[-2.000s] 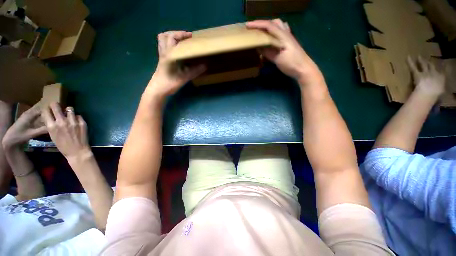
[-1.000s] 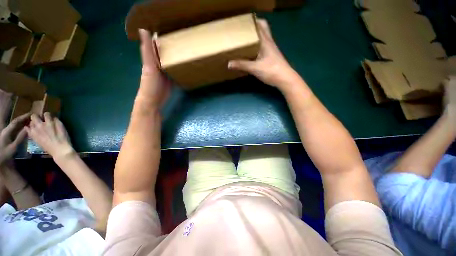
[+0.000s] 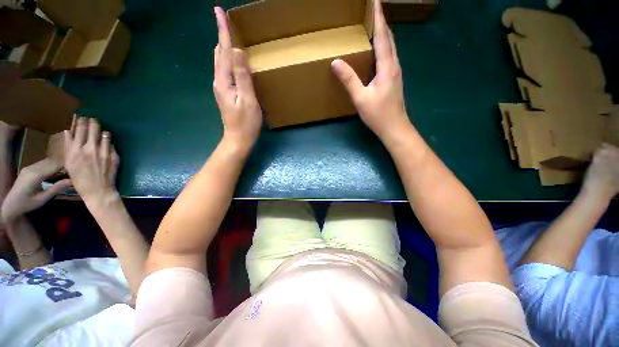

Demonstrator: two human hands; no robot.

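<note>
A part-folded brown mailer box is in front of me on the dark green tabletop, slightly tilted in view. Its tray is open towards me and its lid stands up at the back, cut off by the top edge. My left hand lies flat along the box's left side, fingers pointing up. My right hand presses on the right side, its thumb on the front wall near the top edge. The box is held between both hands. Whether it touches the table is hard to tell.
Open boxes stand at the upper left. A person's hands work on a box at the left edge. At the right, another person's hand is at a part-folded blank. A brown box lies at the top edge.
The box has turned from its earlier tilted, blurred positions; its open inside now shows with the lid standing behind. Both my hands have moved onto its sides. The blank at right has shifted slightly.
</note>
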